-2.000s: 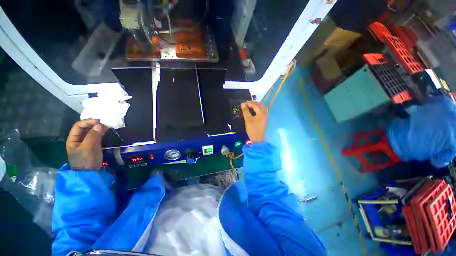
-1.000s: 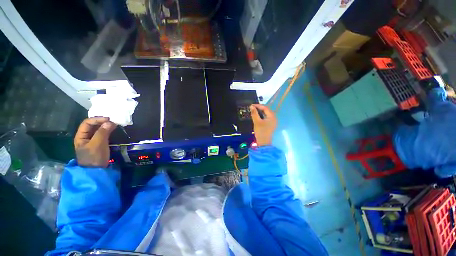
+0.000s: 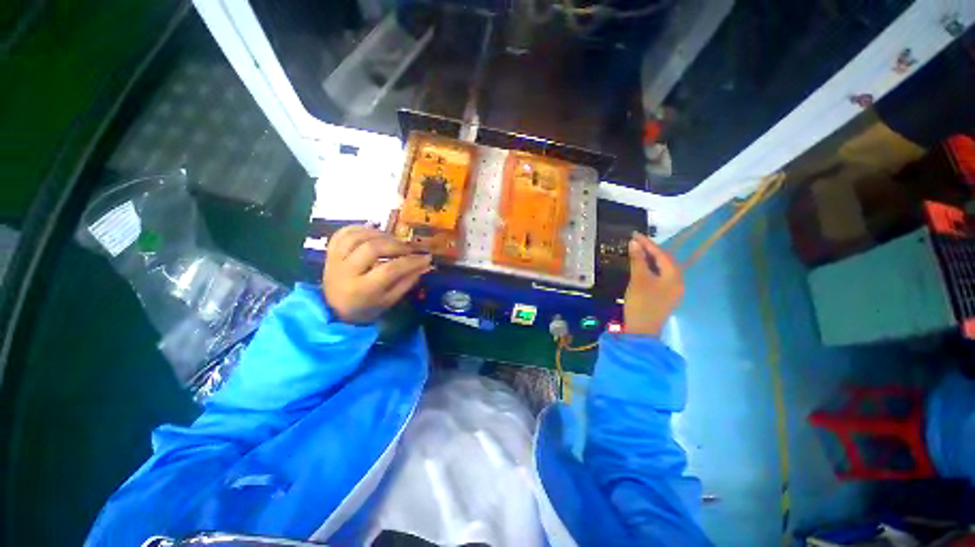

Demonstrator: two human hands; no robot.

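A left orange fixture (image 3: 436, 192) with a dark star-shaped centre and a paler right orange fixture (image 3: 534, 212) lie on a silver plate with holes (image 3: 485, 203). My left hand (image 3: 369, 274) is at the lower left corner of the left fixture, fingertips pinched together. Whether something tiny is between them is too blurred to tell. My right hand (image 3: 653, 288) is at the machine's right end, beside a dark panel (image 3: 614, 248), its fingers bent. A small dark patch shows at these fingers; I cannot tell whether it is held.
The blue control panel (image 3: 490, 310) runs along the front. White tissue (image 3: 353, 184) lies left of the fixtures. A clear bag with a white label (image 3: 160, 256) is on the left bench. The white machine frame (image 3: 738, 203) stands behind my right hand. A red stool (image 3: 871, 433) is at right.
The plate with both fixtures has come out from inside the machine, over the black covers. My left hand has moved from the tissue to the left fixture. The camera view has shifted left.
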